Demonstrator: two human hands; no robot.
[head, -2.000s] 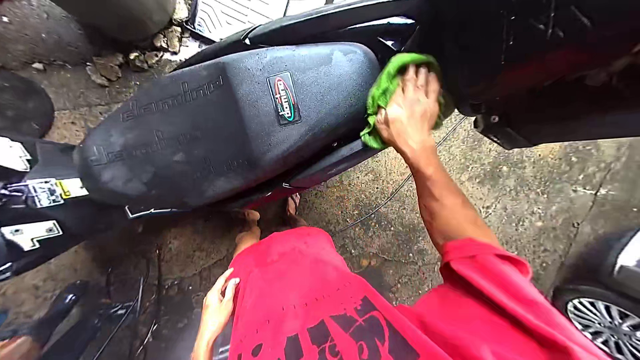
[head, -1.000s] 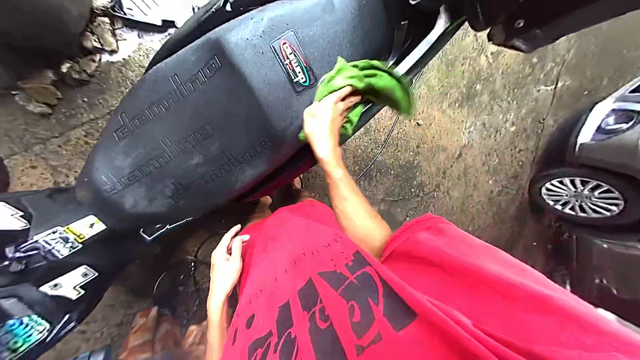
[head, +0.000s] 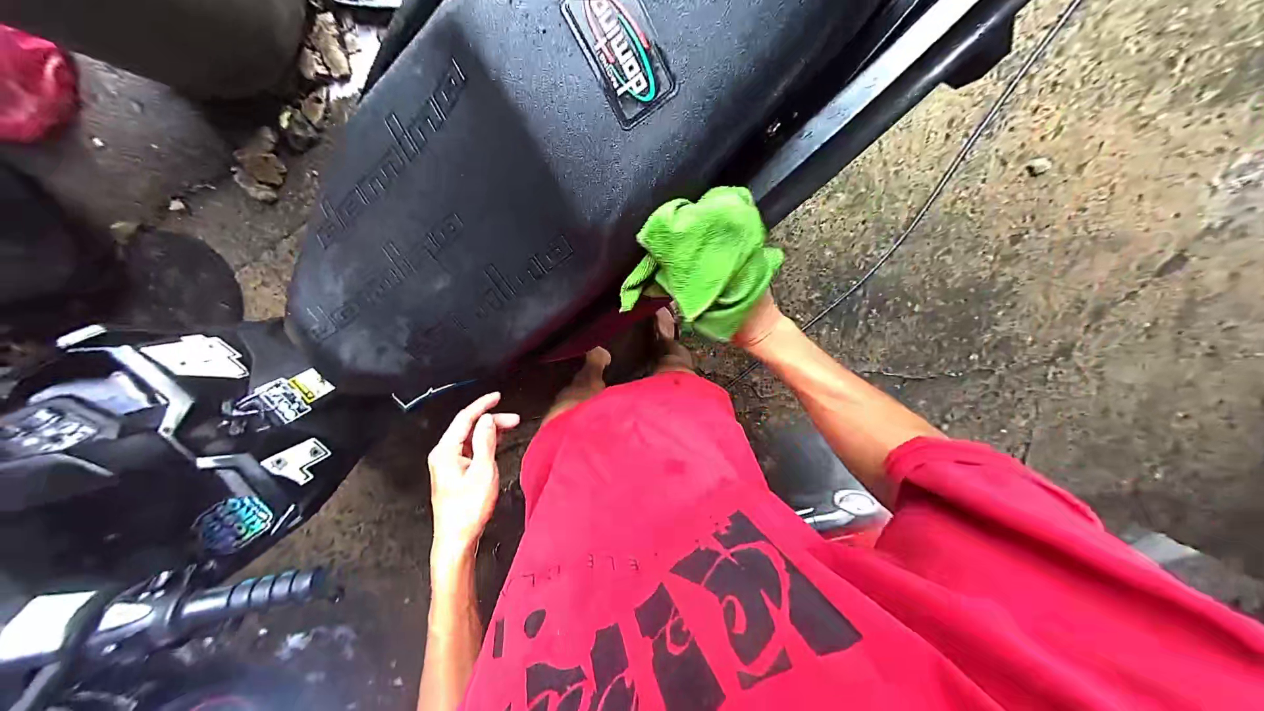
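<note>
A black motorcycle seat point(head: 474, 197) with raised lettering and a badge stretches across the upper middle. My right hand point(head: 755, 316) is shut on a green cloth point(head: 706, 257), which lies against the side of the motorcycle just below the seat's edge and hides most of the fingers. My left hand point(head: 472, 474) hangs near the lower edge of the motorcycle, holding nothing, its fingers slightly bent and apart. The black tail-like body panel point(head: 267, 395) with stickers lies to the left of the seat.
At the lower left is a handlebar grip point(head: 262, 592). A thin cable point(head: 928, 202) runs over the wet concrete ground on the right. Broken rubble point(head: 259, 163) lies at the upper left, beside a dark rounded object. My bare feet point(head: 667, 341) stand close beside the motorcycle.
My right hand with the green cloth has moved from the seat's right end along its near side toward the left. The left hand has come away from the shirt. The view has shifted left.
</note>
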